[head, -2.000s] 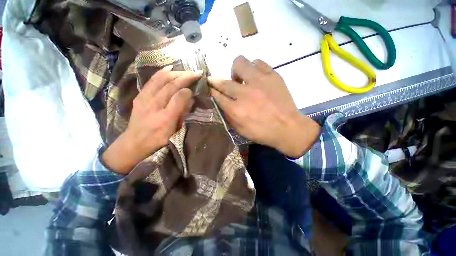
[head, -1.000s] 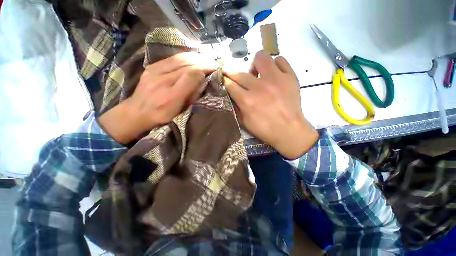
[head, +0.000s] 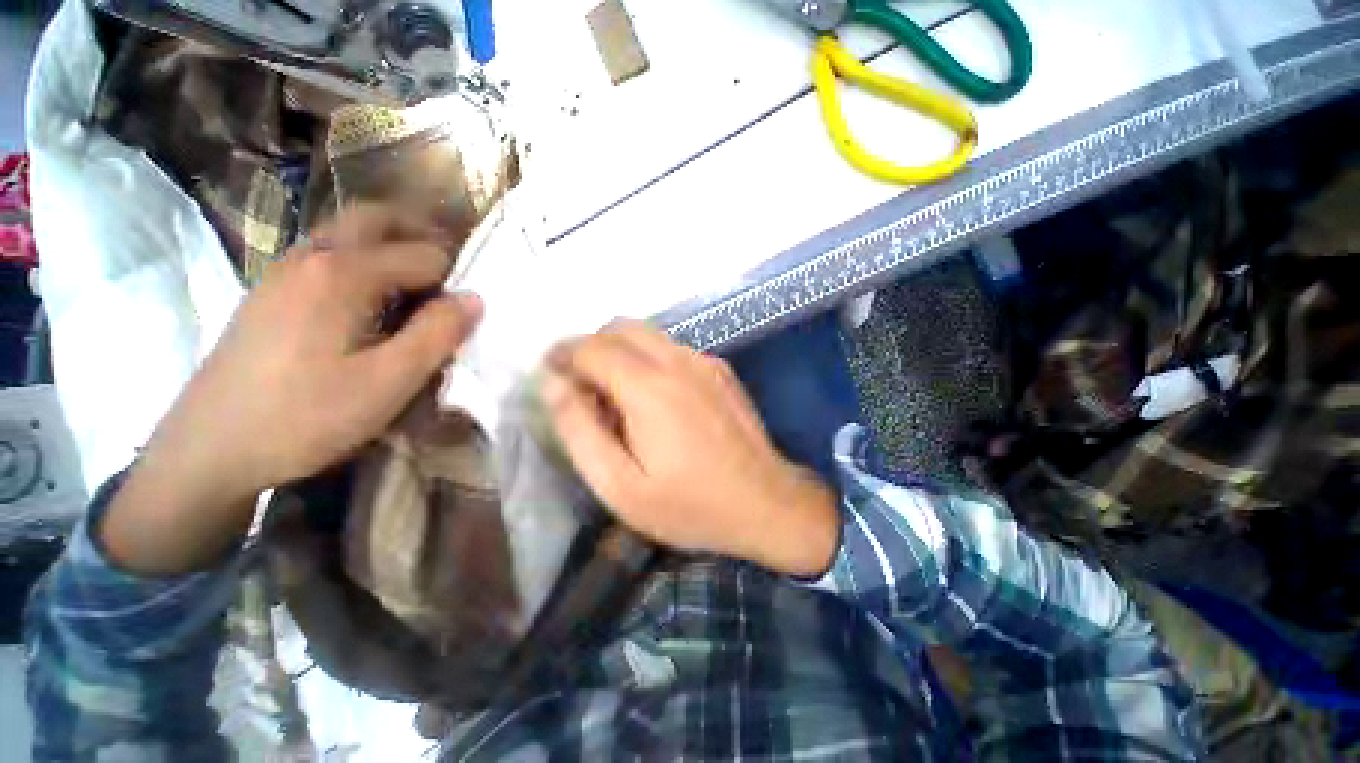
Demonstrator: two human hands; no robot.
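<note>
The brown plaid shell fabric point(head: 433, 514) runs from under the sewing machine head point(head: 395, 38) down to my lap. White lining point(head: 112, 298) lies along its left side, and a pale lining part also shows between my hands. My left hand point(head: 306, 380) is on the fabric left of the edge, thumb and fingers pinching near it, partly blurred. My right hand point(head: 671, 432) is lower right, fingers closed on the pale lining edge, blurred there. The presser foot area point(head: 485, 97) is at the top, with the fabric edge just below it.
Scissors with yellow and green handles point(head: 895, 119) lie on the white table at the top. A tan rectangle point(head: 616, 40) sits on the machine bed. A ruled tape point(head: 895, 231) runs along the table's front edge. A brown plaid pile with a white label point(head: 1186, 385) is below right.
My right hand has moved down and away from the needle area and now holds pale lining. My left hand has moved lower left. The view has shifted, so scissors and machine appear higher.
</note>
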